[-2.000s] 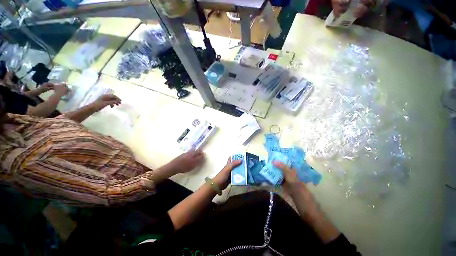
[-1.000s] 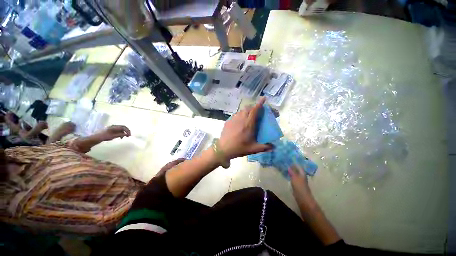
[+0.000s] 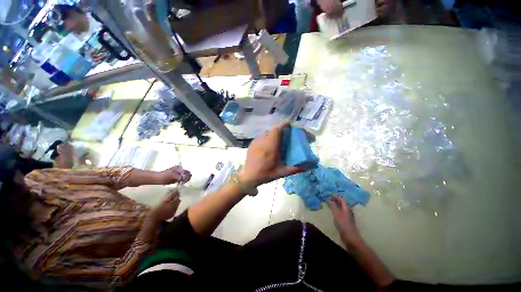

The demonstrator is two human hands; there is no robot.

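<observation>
My left hand holds a light-blue stack of cards above the table, in front of the trays. My right hand rests at the near edge of a loose heap of blue pieces, fingers touching it; whether it pinches a piece is not clear. The heap lies on the cream table just right of and below the stack.
A shiny heap of clear bags covers the right side. Trays, a small blue tub, black cables and a grey post stand beyond. A person in a striped shirt works at left; hands hold a white box opposite.
The blue stack in my left hand has turned, showing its thicker side. My right hand stays by the heap. The neighbour's hands have come together, and the white box opposite shows more fully.
</observation>
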